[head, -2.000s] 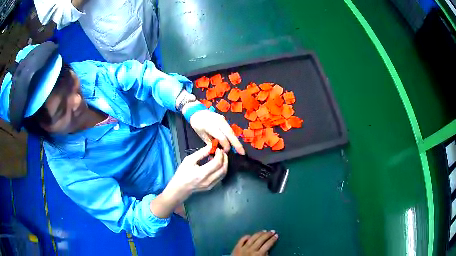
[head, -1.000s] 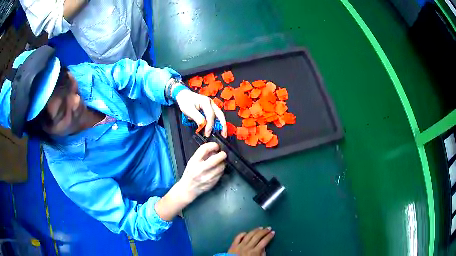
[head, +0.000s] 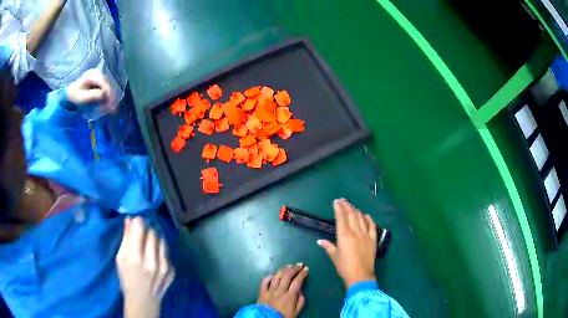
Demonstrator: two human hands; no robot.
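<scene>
A long black handle assembly [head: 308, 222] lies on the green bench with its orange-capped end [head: 284, 213] pointing left. My right hand [head: 354, 241] is laid over it near the T head, thumb on the near side and fingers across it. The hand hides part of the bar and head. My left hand [head: 284, 289] rests on the bench to the left, empty, fingers slightly bent and a little apart. A black tray [head: 337, 89] beyond holds a pile of orange caps [head: 265, 112]; one cap piece [head: 210, 181] lies apart near the tray's near-left corner.
A person in a blue coat [head: 56, 261] sits at the left bench edge, both hands off the tray. Another person in a white coat [head: 78, 46] is at the upper left. A light-green rail [head: 498, 155] and black trays with white pieces [head: 539, 158] are on the right.
The other person's hands have let go of the handle assembly and drawn back left. My right hand has come in and is on it. The handle assembly now lies nearer me; the view has shifted right.
</scene>
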